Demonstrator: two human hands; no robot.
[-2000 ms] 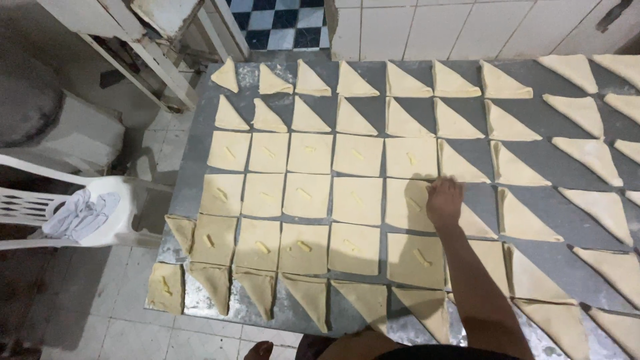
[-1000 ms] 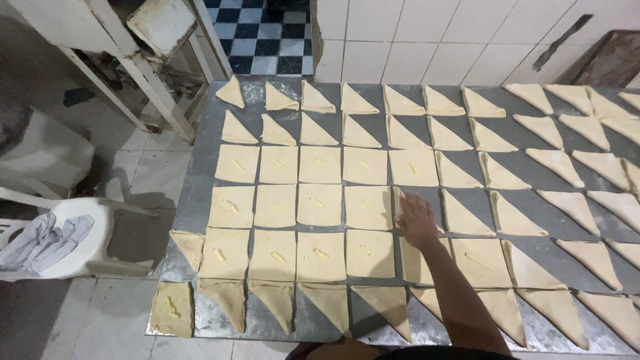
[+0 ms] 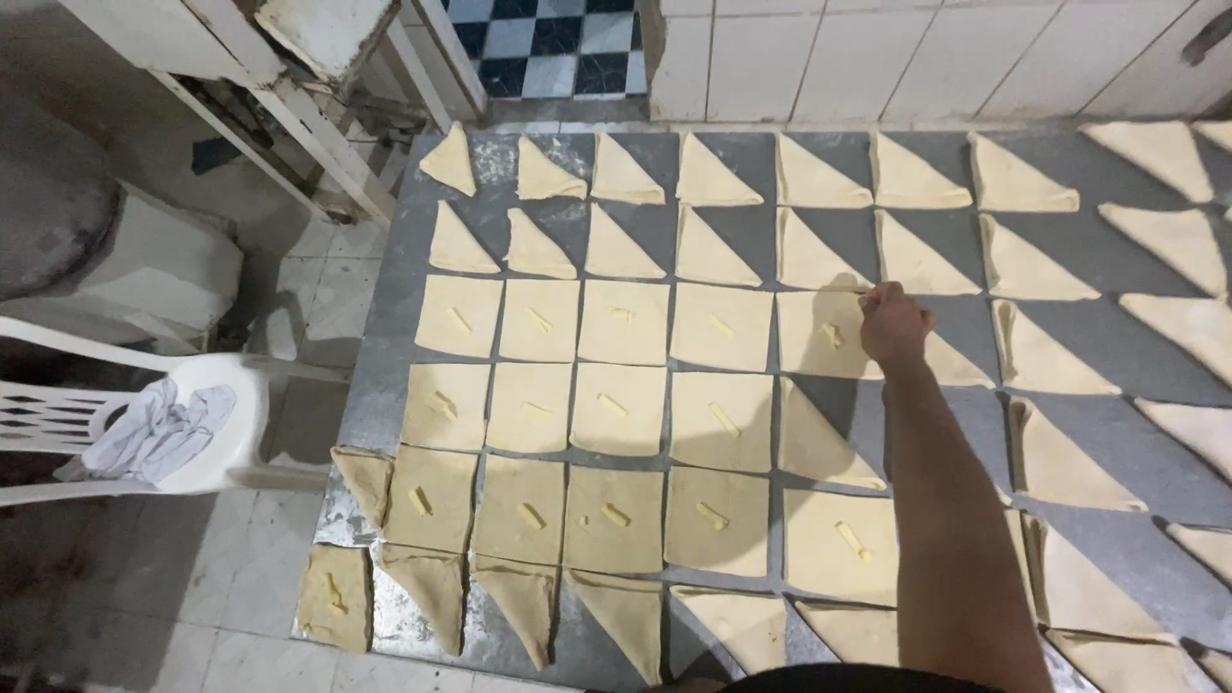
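Note:
Flat dough squares (image 3: 721,325), each with a small pale yellow strip on it, lie in rows on the grey metal table. Dough folded into triangles (image 3: 824,436) surrounds them above, below and to the right. My right hand (image 3: 895,322) has its fingers bunched at the upper right corner of a dough square (image 3: 808,332) in the third row from the back; whether they grip the corner I cannot tell. A yellow strip (image 3: 832,336) rests on that square. My left hand is out of the picture, apart from what may be a bit of skin at the bottom edge.
The metal table (image 3: 385,318) meets a white tiled wall (image 3: 760,63) at its back edge. On the left stands a white plastic chair (image 3: 241,414) with a crumpled cloth (image 3: 159,433) on it. A worn white frame (image 3: 327,144) is at the upper left, beside a checkered floor (image 3: 558,43).
The dough square just below the one at my right hand was flat two seconds ago and is now folded into a triangle. My right hand has moved from it to the row behind.

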